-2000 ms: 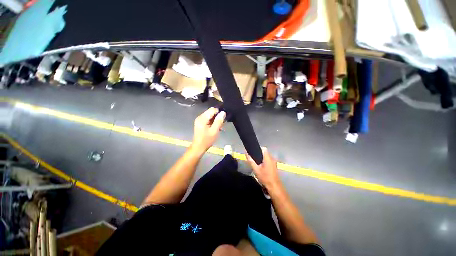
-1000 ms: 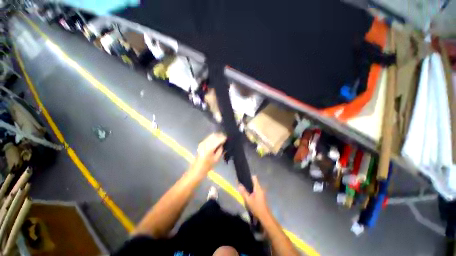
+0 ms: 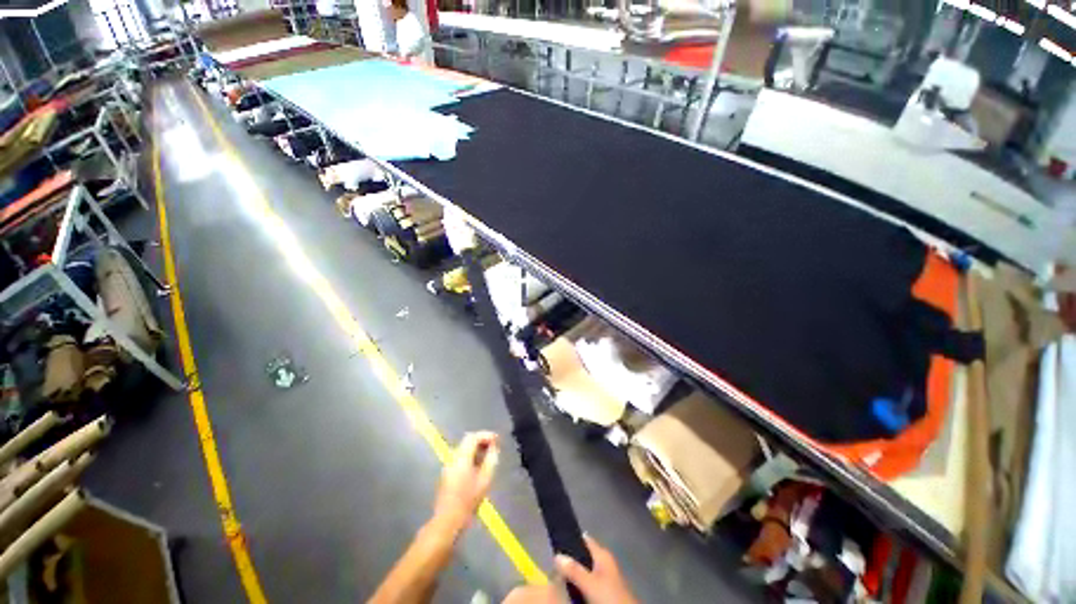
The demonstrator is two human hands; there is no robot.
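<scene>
A long thin roll of black material (image 3: 527, 431) slants from the bottom centre up and away beside the long table, over the floor. My right hand (image 3: 597, 575) grips its near end at the bottom of the view. My left hand (image 3: 468, 468) is raised just left of the roll, apart from it, with fingers curled; whether it holds anything small cannot be told. A wide black sheet (image 3: 708, 248) lies spread on the long table.
A light blue sheet (image 3: 366, 104) and orange material (image 3: 936, 291) lie on the table. Rolls and bundles (image 3: 696, 454) are stored beneath it. Racks (image 3: 73, 224) and pale tubes (image 3: 41, 478) stand left. Yellow lines (image 3: 195, 413) mark the grey floor. A person (image 3: 409, 33) stands far back.
The view has turned left and up along the aisle. The roll has swung away from over the table to alongside it. My left hand has come apart from the roll.
</scene>
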